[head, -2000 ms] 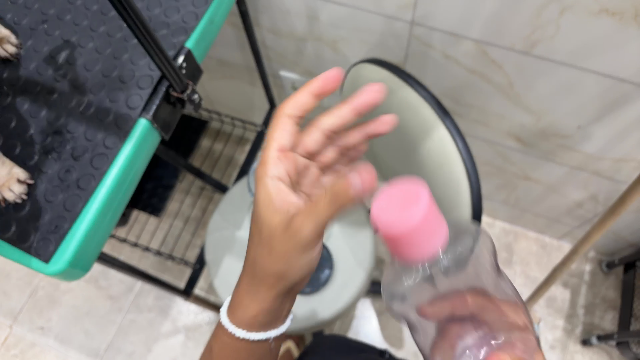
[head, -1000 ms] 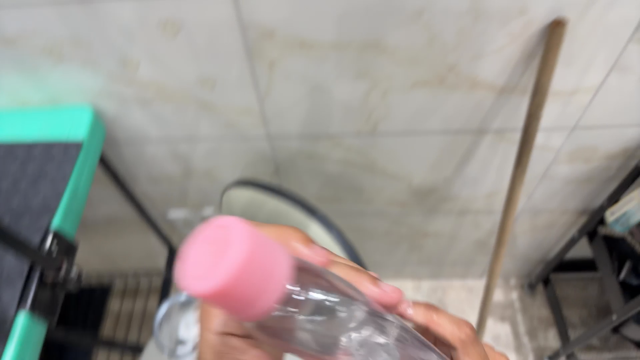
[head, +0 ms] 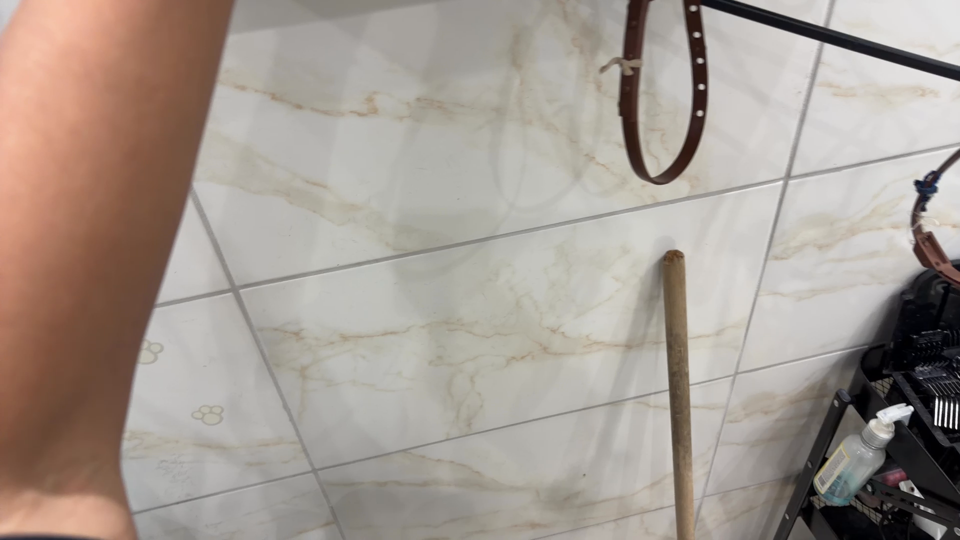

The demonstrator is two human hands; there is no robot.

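A bare forearm fills the left edge of the head view, raised and close to the camera; its hand is out of the frame. Neither my left hand nor my right hand shows, so what they hold is hidden. To the right of the forearm, a brown leather strap with punched holes (head: 701, 86) hangs in a loop before the tiled wall (head: 465, 300), with a bit of pale cord tied round one side. Below it a wooden pole (head: 677, 360) leans upright near the wall.
A black bar (head: 840, 37) crosses the upper right. A second brown strap (head: 930, 251) hangs at the right edge. Beneath it, a black metal rack (head: 814, 461) holds a clear pump bottle (head: 851, 465) and black comb-like attachments (head: 934, 360).
The view has swung up to the wall and right. The pink-capped clear bottle and both hands have left the frame, as have the green-edged table and round stool; a forearm now stands at the left.
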